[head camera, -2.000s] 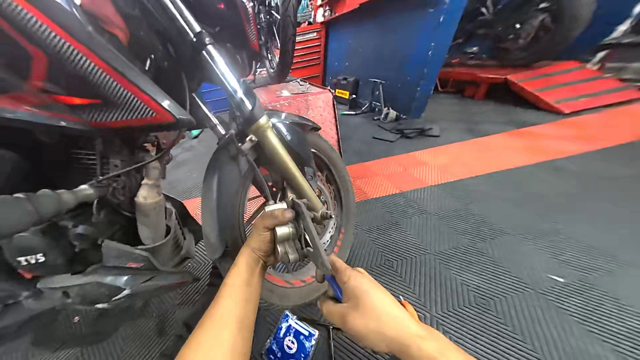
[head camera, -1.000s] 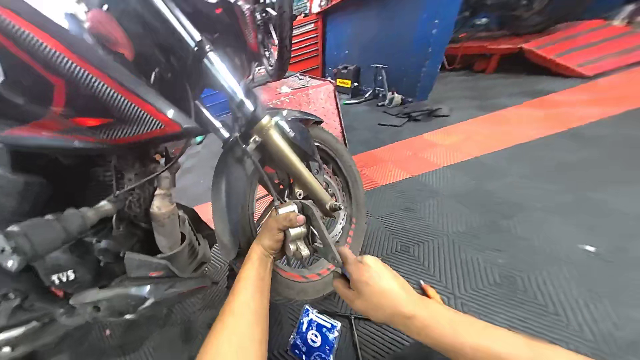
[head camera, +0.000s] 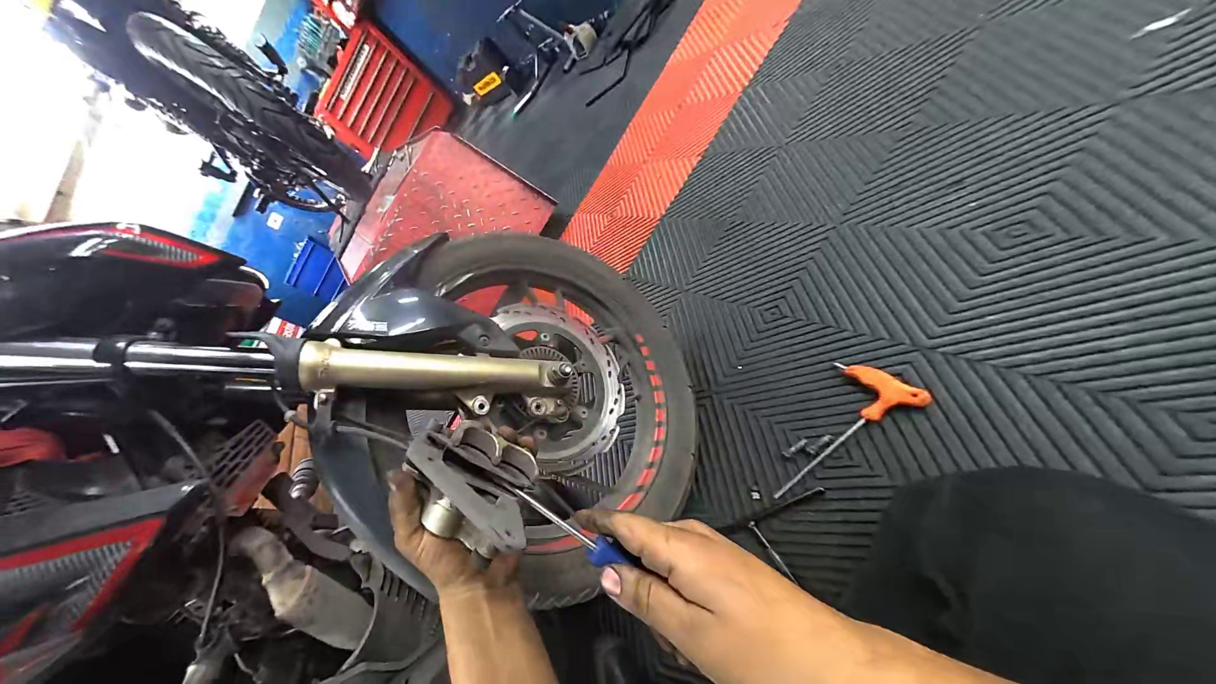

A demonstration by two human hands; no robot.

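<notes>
My left hand [head camera: 446, 556] holds a brake caliper [head camera: 475, 484] from below, its two round pistons facing up beside a flat metal plate. A hose runs from it toward the fork. My right hand [head camera: 703, 589] grips the blue handle of a screwdriver [head camera: 560, 518], whose shaft reaches into the gap of the caliper; the tip is hidden. Just above is the gold fork leg [head camera: 427, 370] of a motorcycle, with the brake disc [head camera: 608, 380] and front tyre [head camera: 670, 408] to the right.
An orange T-handle hex key [head camera: 888, 391] lies on the black ribbed floor mat, small bolts [head camera: 807, 445] beside it. A dark-clothed knee [head camera: 1026, 579] is at lower right. Behind the wheel stand a red metal ramp [head camera: 446, 190] and a red tool chest [head camera: 380, 85].
The view has tilted strongly and come closer to the wheel. The caliper has turned, so its pistons and inner gap now show, with the screwdriver shaft in it.
</notes>
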